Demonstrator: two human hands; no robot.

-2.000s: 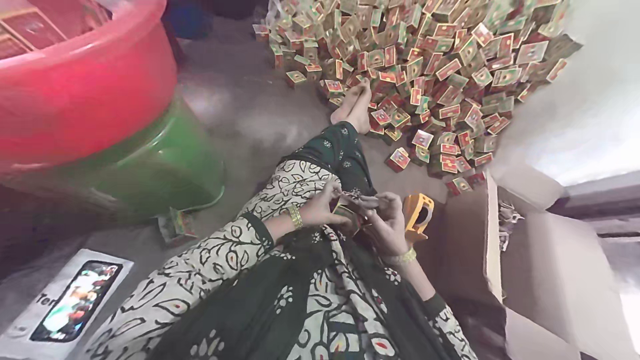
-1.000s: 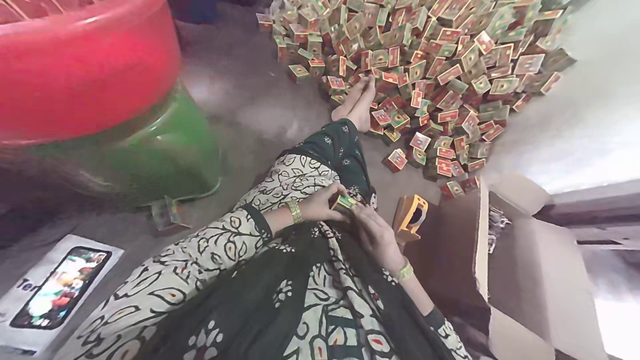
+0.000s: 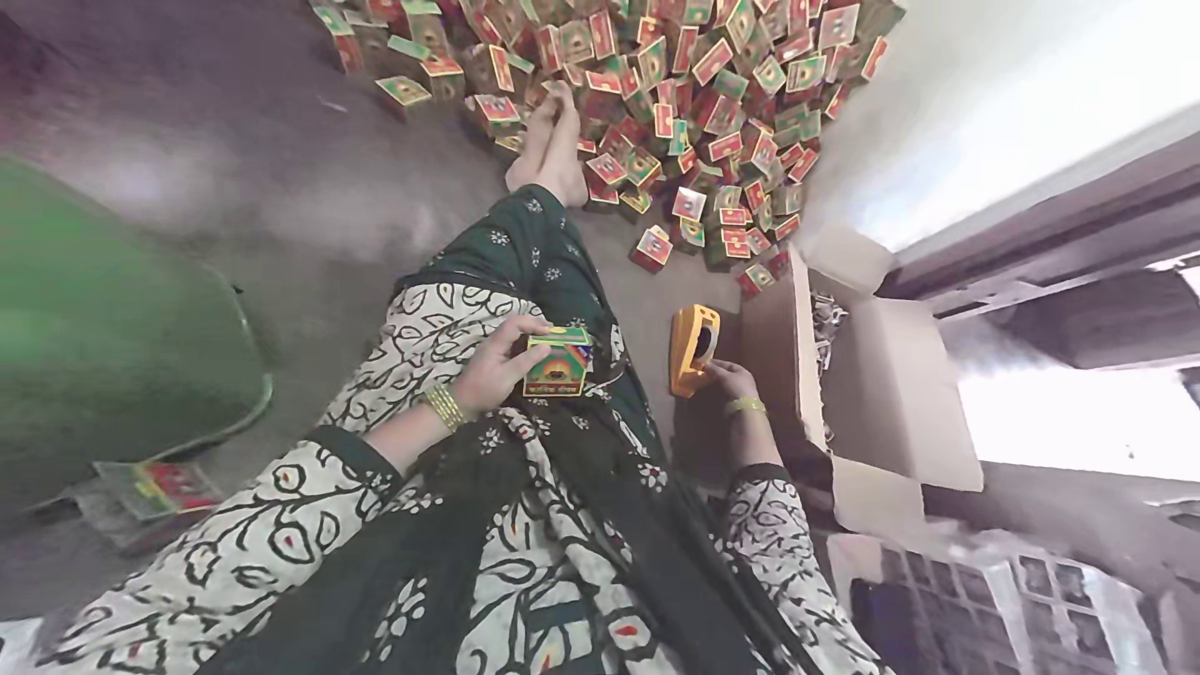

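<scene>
My left hand [image 3: 499, 367] grips a small green and yellow printed cardboard box [image 3: 555, 367] over my lap, thumb on its front and fingers at its top edge. My right hand [image 3: 733, 379] is at the near end of a yellow tape dispenser [image 3: 689, 349] on the floor, fingertips against it; whether they hold the tape or the dispenser is not plain. Past my bare feet lies a large heap of small red and green printed boxes [image 3: 653, 248], some with raised flaps.
An open brown carton [image 3: 877, 394] with small metal-looking pieces inside stands at my right. At the far left is a green tub [image 3: 103, 319], with printed packets [image 3: 155, 492] on the floor beside it. A plastic-wrapped stack [image 3: 994, 600] lies at lower right.
My right hand has left my lap and moved right to the yellow dispenser. The small box now shows clearly in my left hand alone. The view has shifted, and the red tub and phone picture are out of sight.
</scene>
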